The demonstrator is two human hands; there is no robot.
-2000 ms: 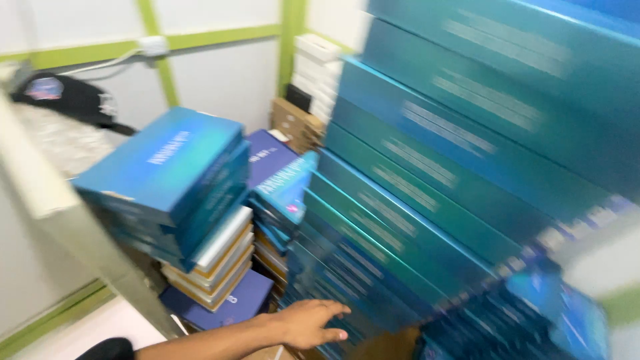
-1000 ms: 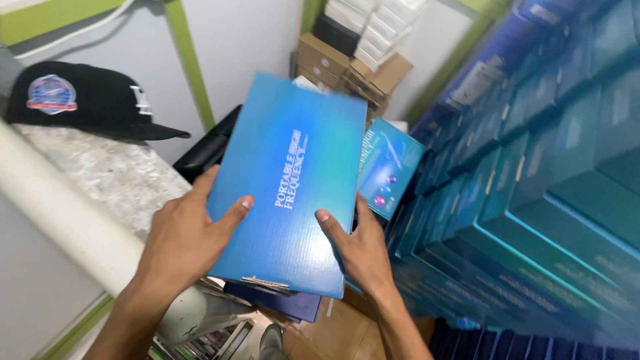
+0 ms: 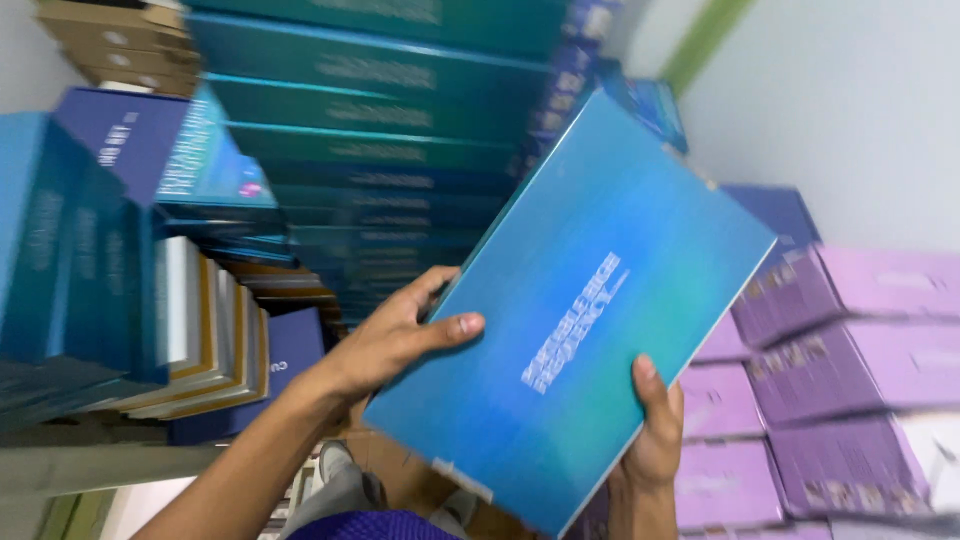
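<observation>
A flat blue-green cardboard box (image 3: pixel 570 315) with white lettering is held tilted in front of me. My left hand (image 3: pixel 405 334) grips its left long edge, thumb on the top face and fingers beneath. At the lower right edge, my right hand (image 3: pixel 656 427) holds it the same way. The box's two short edges look worn, with scuffed, torn spots. Behind it rises a tall stack of teal boxes (image 3: pixel 375 112). Further teal boxes (image 3: pixel 67 255) are piled at the far left, beside a smaller blue box with pink print (image 3: pixel 217 161).
Pink-purple boxes (image 3: pixel 810 375) are stacked at the right. White and yellow-brown boxes or trays (image 3: pixel 217 337) lie at the left, near a purple box (image 3: pixel 296 345). Brown cartons (image 3: pixel 120 45) stand at the back left. My feet are on the brown floor (image 3: pixel 397 465) below.
The view has swung right from the cap and shelf to the pink-purple boxes. The blue-green box stays in both hands since a second ago and is now tilted to the right.
</observation>
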